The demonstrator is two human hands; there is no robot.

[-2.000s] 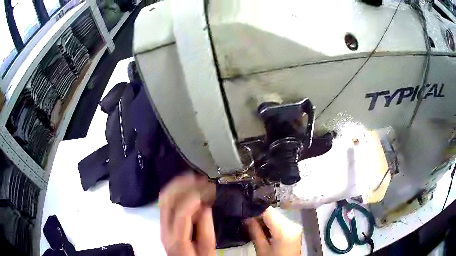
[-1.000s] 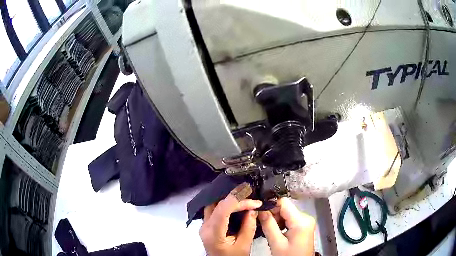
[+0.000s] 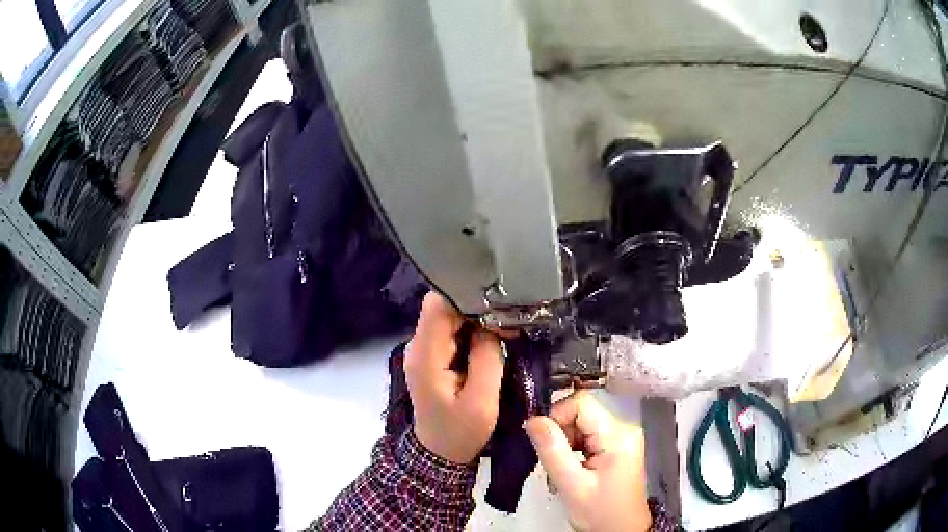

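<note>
A dark garment piece lies at the needle area of the cream-grey sewing machine. A thin light line, like a zip, runs along it. My left hand grips the piece just left of the presser foot area, its fingertips partly under the machine head. My right hand pinches the piece's right edge between thumb and finger, below the needle area. The black knobbed attachment sits above and to the right of my hands. The needle itself is hidden.
A pile of dark zipped pieces lies left of the machine. More dark pieces lie at the lower left of the white table. Green-handled scissors lie right of my right hand. Shelves of stacked dark pieces stand at the far left.
The view has shifted, and the machine appears further right. My hands have moved apart; the left is now up by the machine head. The piece now hangs toward me between them.
</note>
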